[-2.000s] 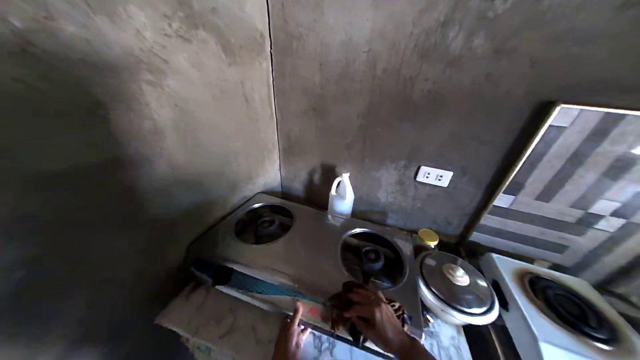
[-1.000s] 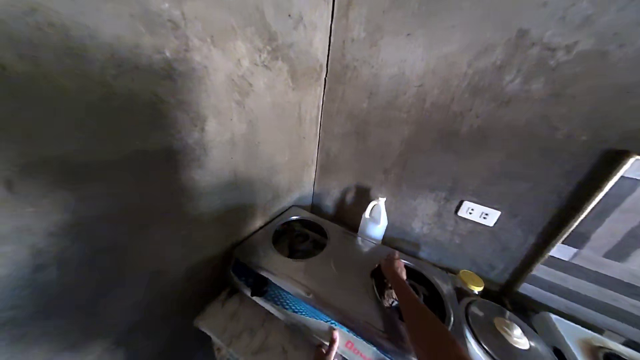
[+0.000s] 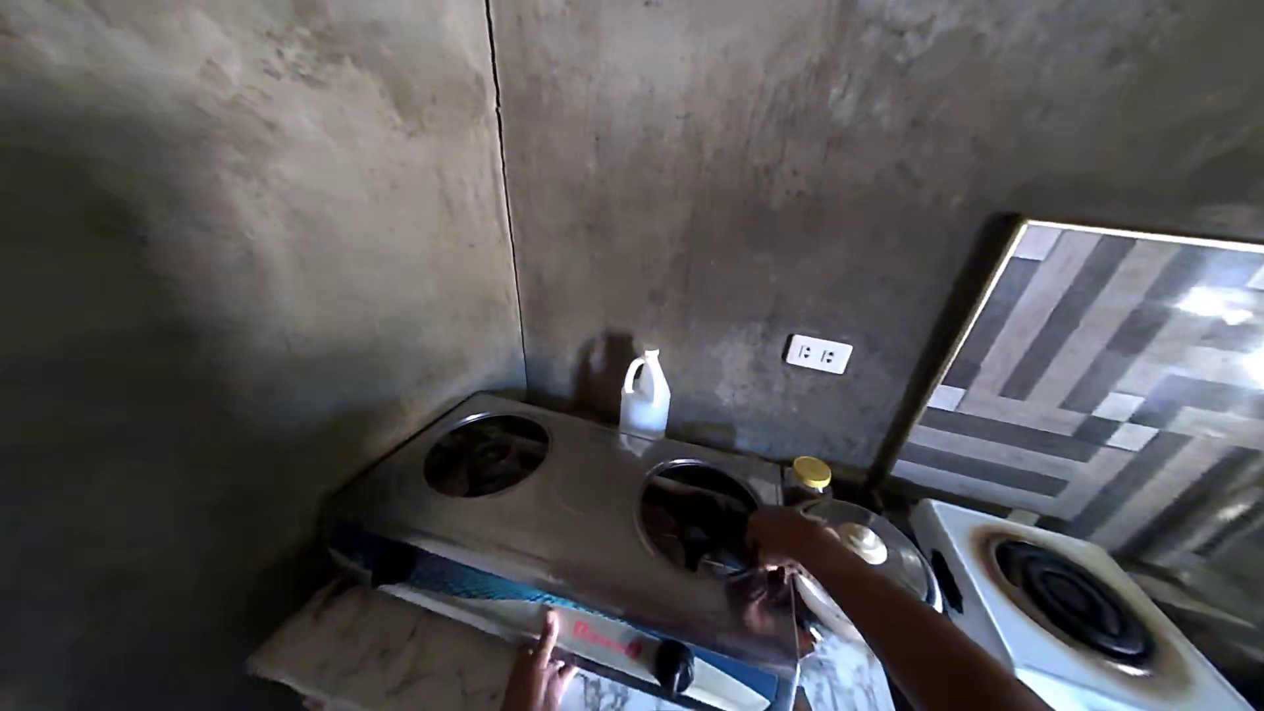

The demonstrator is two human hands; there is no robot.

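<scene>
A two-burner gas stove (image 3: 583, 533) with a shiny metal top stands in the corner on a marble-patterned surface. My left hand (image 3: 538, 671) touches its blue and white front panel with an extended finger, left of a black knob (image 3: 674, 666). By the right burner opening (image 3: 697, 515), my right hand (image 3: 780, 538) is bent over the metal top at the right edge. A dark cloth seems to be under it, though blur and shadow hide the grip. The left burner opening (image 3: 486, 454) lies uncovered by my hands.
Behind the stove stands a white plastic jug (image 3: 645, 397). To the right are a yellow-lidded jar (image 3: 811, 474), a pot with a glass lid (image 3: 889, 553) and a white electric coil stove (image 3: 987, 612). A patterned panel (image 3: 1066, 395) leans against the wall beside a socket (image 3: 819, 354).
My right hand has moved from inside the right burner opening to the stove top's right side. My left hand remains at the front panel. The view has shifted.
</scene>
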